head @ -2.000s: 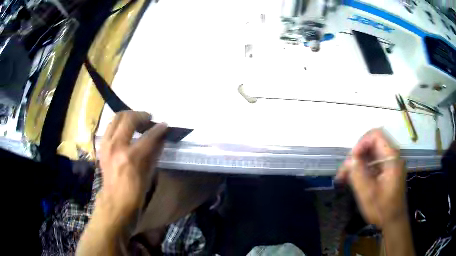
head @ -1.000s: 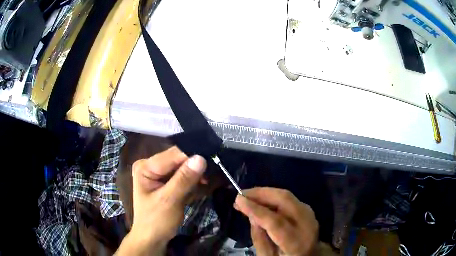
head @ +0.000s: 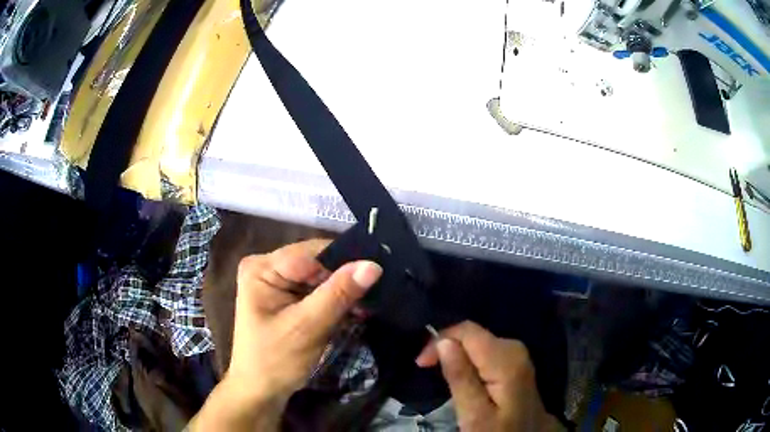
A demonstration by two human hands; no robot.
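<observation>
My left hand (head: 291, 316) pinches the folded end of a flat dark band (head: 317, 126) between thumb and fingers, in front of the table edge. The band runs up across the table to the top left. A short white cord-like piece (head: 372, 221) stands out of the band's face, with a smaller pale bit just below it. My right hand (head: 490, 371) is closed at the band's lower right, a thin pale tip (head: 433, 331) between thumb and forefinger. Whether this tip and the white piece are one item is hidden by the dark cloth.
The white table (head: 405, 93) has a ruled strip (head: 507, 242) along its front edge. The sewing machine (head: 718, 42), a phone (head: 704, 90) and yellow-handled snips (head: 740, 211) are at the right. Yellow-brown tape (head: 181, 110) covers the left end. Plaid cloth (head: 127, 312) lies below.
Since one second ago, the white piece has appeared on the band's face and the long pale length between the hands has shortened to a tip. My right hand has moved slightly right and down.
</observation>
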